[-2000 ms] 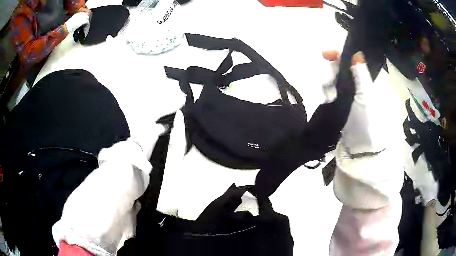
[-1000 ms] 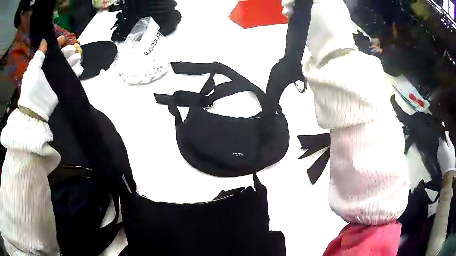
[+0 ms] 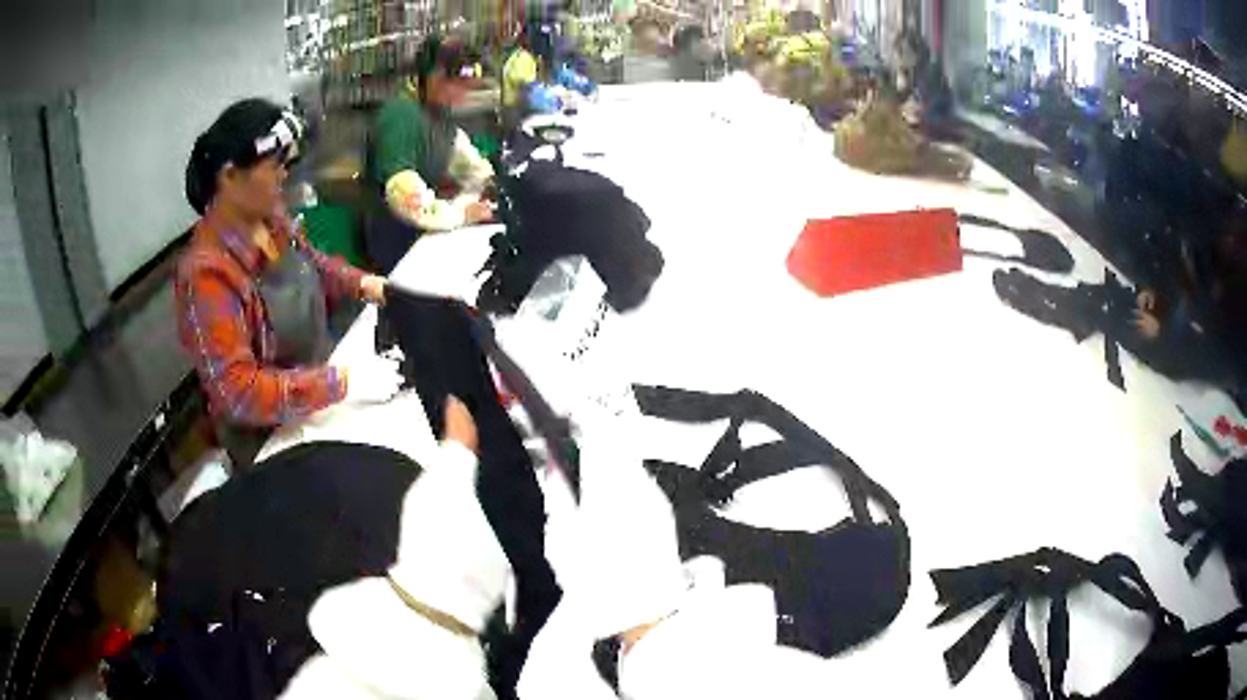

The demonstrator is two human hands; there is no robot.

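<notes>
A long wide black strap (image 3: pixel 472 410) runs up from the bottom centre to beside the co-worker at left. My left hand (image 3: pixel 445 499), in a white glove with a bare fingertip showing, is closed on its left edge. My right hand (image 3: pixel 609 513), white-gloved and blurred, is right of the strap, close to a narrower dark band (image 3: pixel 527 390); its fingers and grip are unclear. A black crescent bag (image 3: pixel 834 581) lies on the table right of my hands, its lower left part hidden by white sleeves.
A black heap (image 3: pixel 294 527) lies at left. A red piece (image 3: pixel 882 252), clear plastic bag (image 3: pixel 564 317) and black pile (image 3: pixel 581 226) lie on the white table (image 3: pixel 739 321). Black straps (image 3: pixel 1046 588) are at right. Two people stand along the left side.
The view has tilted up and shows the table's far end. My hands, wide apart a second ago, are now close together. The strap now spans the left centre.
</notes>
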